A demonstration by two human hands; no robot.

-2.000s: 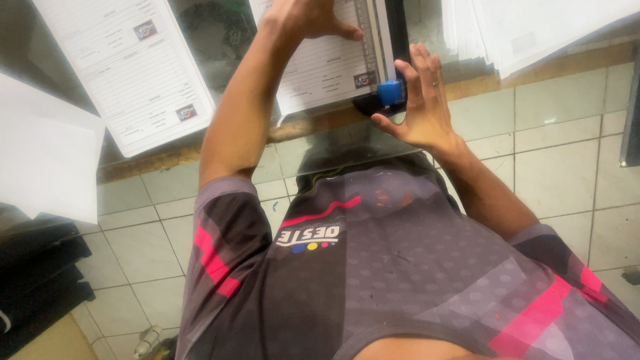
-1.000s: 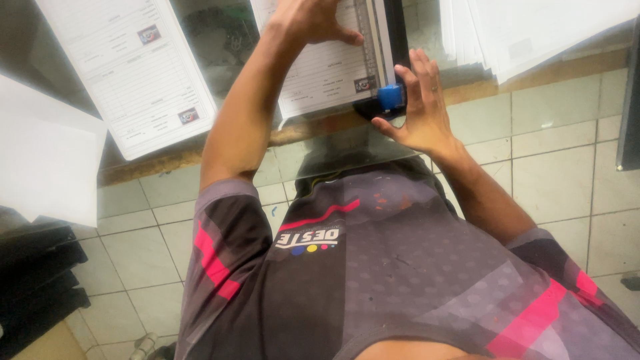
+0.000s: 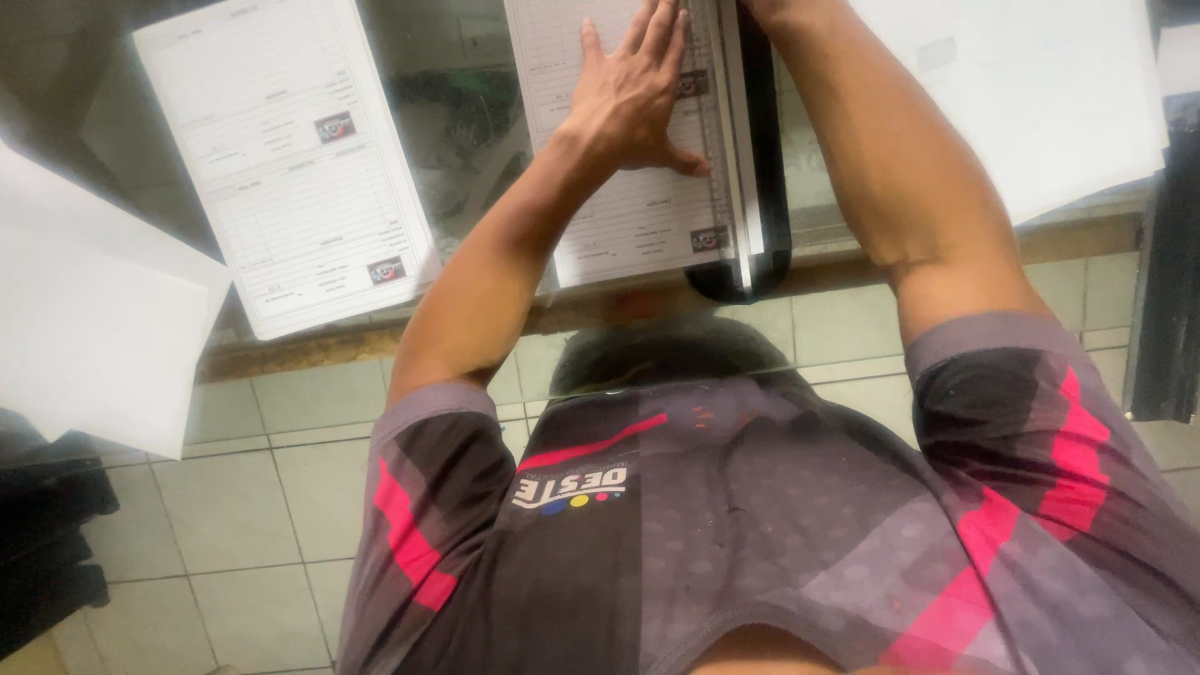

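Note:
My left hand (image 3: 637, 98) lies with spread fingers on a printed form sheet (image 3: 609, 225), its thumb and fingertips at a clear ruler strip (image 3: 714, 122). That strip runs along the sheet's right side, beside a paper trimmer's dark rail (image 3: 771, 178) with a rounded near end. My right forearm reaches up past the rail to the top edge of the view. Only the wrist end of my right hand (image 3: 783, 7) shows there; its fingers are out of view, so what it touches is hidden. The blue piece seen on the rail earlier is not visible.
A stack of printed forms (image 3: 281, 169) lies left on the glass tabletop (image 3: 450, 112). Blank white paper (image 3: 84, 300) overhangs the table edge at far left, and more white sheets (image 3: 1031, 94) lie at right. The table's wooden edge (image 3: 309, 352) is nearest my body.
My right hand has moved from beside the blue piece at the rail's near end up to the top edge. My left hand has come down the sheet and lies flatter. The blue piece has left view.

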